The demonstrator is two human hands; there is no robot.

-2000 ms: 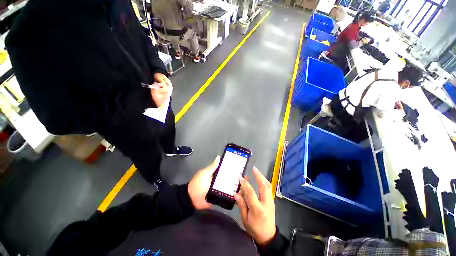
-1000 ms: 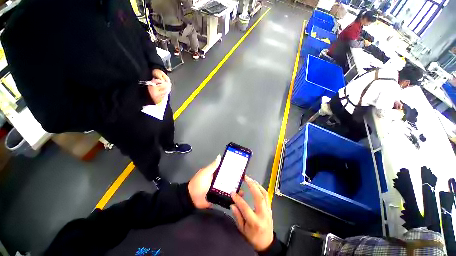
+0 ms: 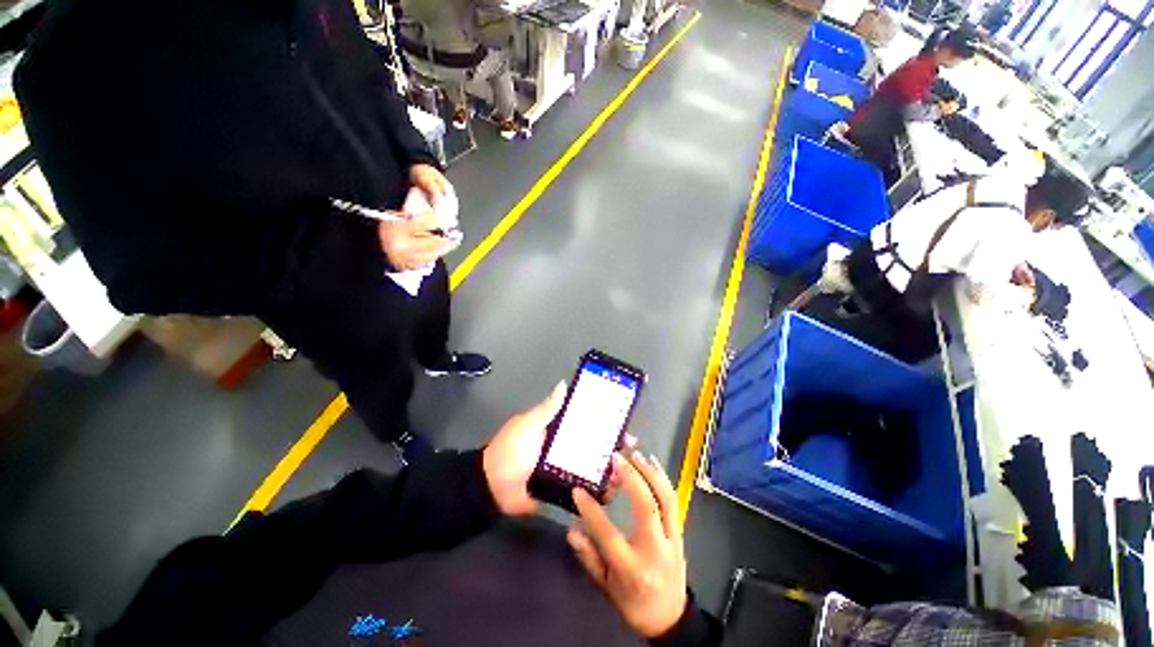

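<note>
A black smartphone (image 3: 591, 427) with a lit, mostly white screen and a blue bar at its top is held tilted in front of me. My left hand (image 3: 516, 458) is shut on its left side and lower part. My right hand (image 3: 635, 544) is at the phone's lower right, with the index fingertip at the bottom of the screen and the other fingers loosely apart. The right thumb is near the phone's lower corner. The writing on the screen is too small to read.
A person in black (image 3: 215, 164) stands at the left with a pen (image 3: 367, 210) and white paper (image 3: 410, 278). Blue bin carts (image 3: 740, 442) line the yellow-marked aisle at the right. Seated people work at a white table (image 3: 1101, 367) holding black cut pieces (image 3: 1040, 512).
My right index finger has moved down to the screen's lower edge. The standing person's pen hand has shifted over the paper. The view has moved slightly.
</note>
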